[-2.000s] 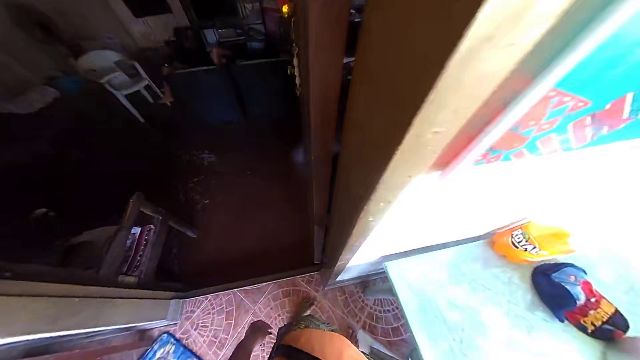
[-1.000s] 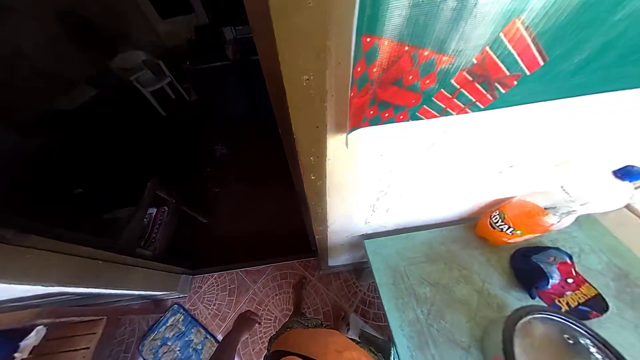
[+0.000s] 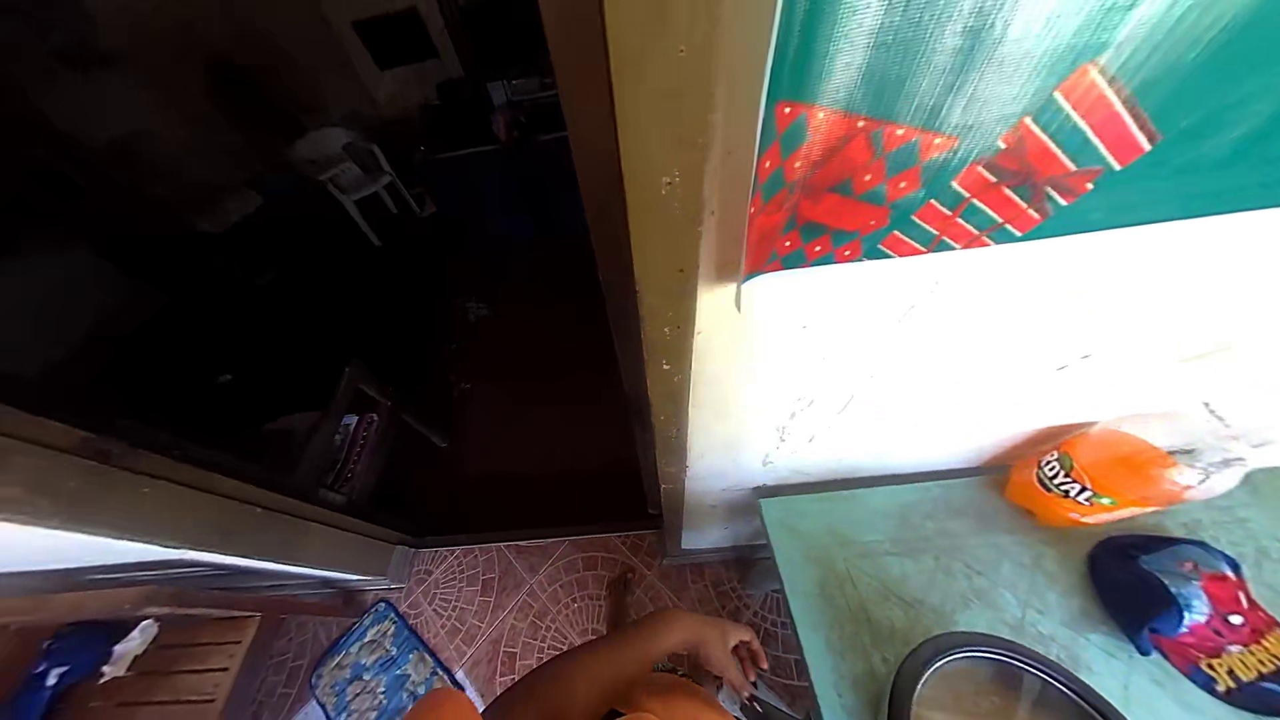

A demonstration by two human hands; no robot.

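Note:
My left hand (image 3: 728, 652) reaches across the front of my orange shirt from the left, low in the view. Its fingers are loosely bent, above a partly seen pale and dark thing (image 3: 768, 698) at the bottom edge; whether they touch it is unclear. My right hand is not visible. Beside the left hand is a green table (image 3: 900, 570). On it are an orange-drink plastic bottle (image 3: 1105, 475) lying against the wall, a dark blue Spider-Man cap (image 3: 1190, 610) and a round dark-rimmed container with a clear lid (image 3: 990, 690), cut off by the bottom edge.
A dark doorway (image 3: 540, 400) opens ahead, with a white plastic chair (image 3: 355, 180) inside. A blue floral mat (image 3: 378, 665) lies on the reddish tiled floor (image 3: 520, 590). At lower left is a slatted wooden bench (image 3: 190, 650) with blue and white cloth. A green and red printed banner (image 3: 960, 150) hangs above the table.
My left hand has moved from the left side of my body across to the right, towards the table. The view has swung right since the earliest frame, and the round container has come into sight.

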